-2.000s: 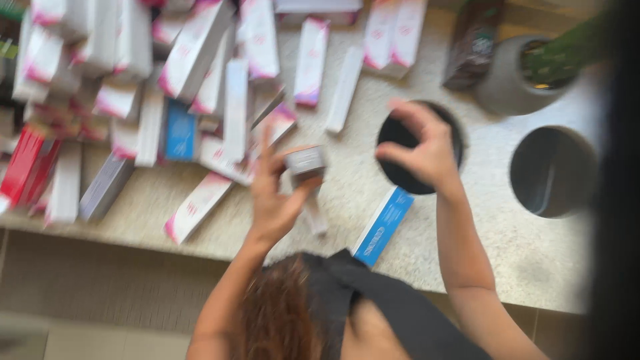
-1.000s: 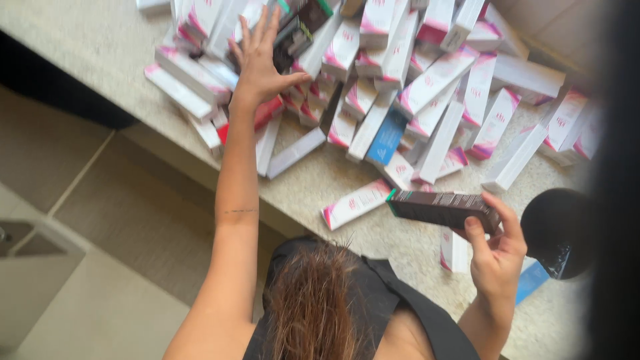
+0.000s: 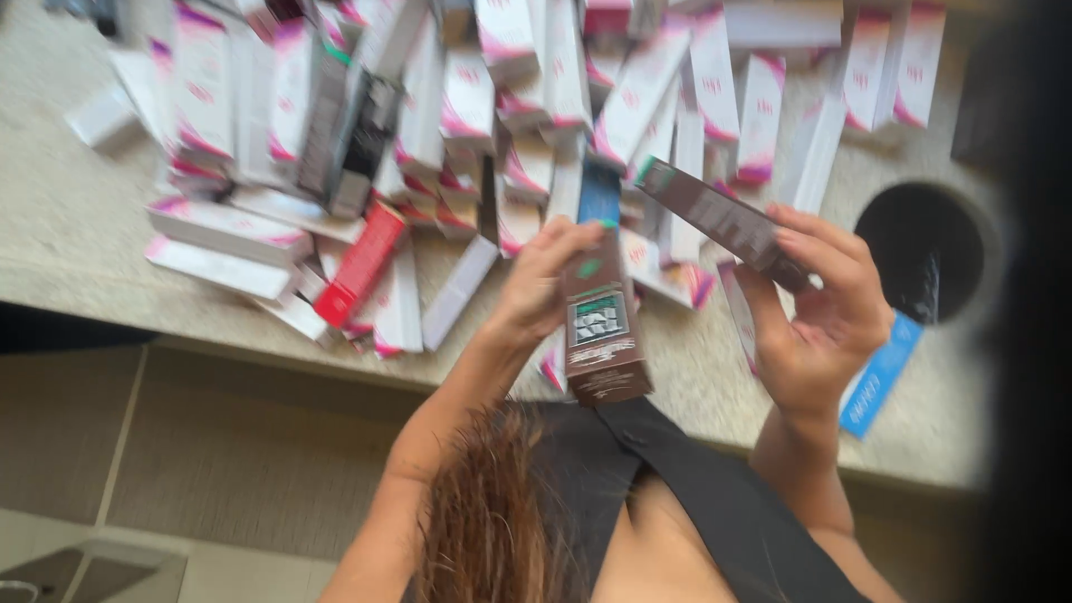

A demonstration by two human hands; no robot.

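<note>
My left hand (image 3: 544, 276) grips a brown cardboard box (image 3: 605, 335) with a green tip by its upper part, its lower end toward my chest. In my right hand (image 3: 825, 310) is a second slim brown box (image 3: 712, 213), tilted, its green end pointing up and left. Below and behind them lies a blue box (image 3: 600, 197) among many white and pink cartons (image 3: 469, 96). To the left a red box (image 3: 360, 264) rests on the pile. Another blue box (image 3: 883, 373) lies beside my right wrist, partly hidden.
A round dark opening (image 3: 919, 251) is at the right of the speckled stone counter (image 3: 84, 234). Dark boxes (image 3: 364, 146) lie in the pile at the upper left. The counter's front edge runs below the pile, above a tiled floor (image 3: 251, 452). A dark blurred band covers the right side.
My left hand has come from the dark boxes in the pile to near my chest and now holds a brown box. My right hand still holds its brown box, now tilted more steeply. The view has shifted.
</note>
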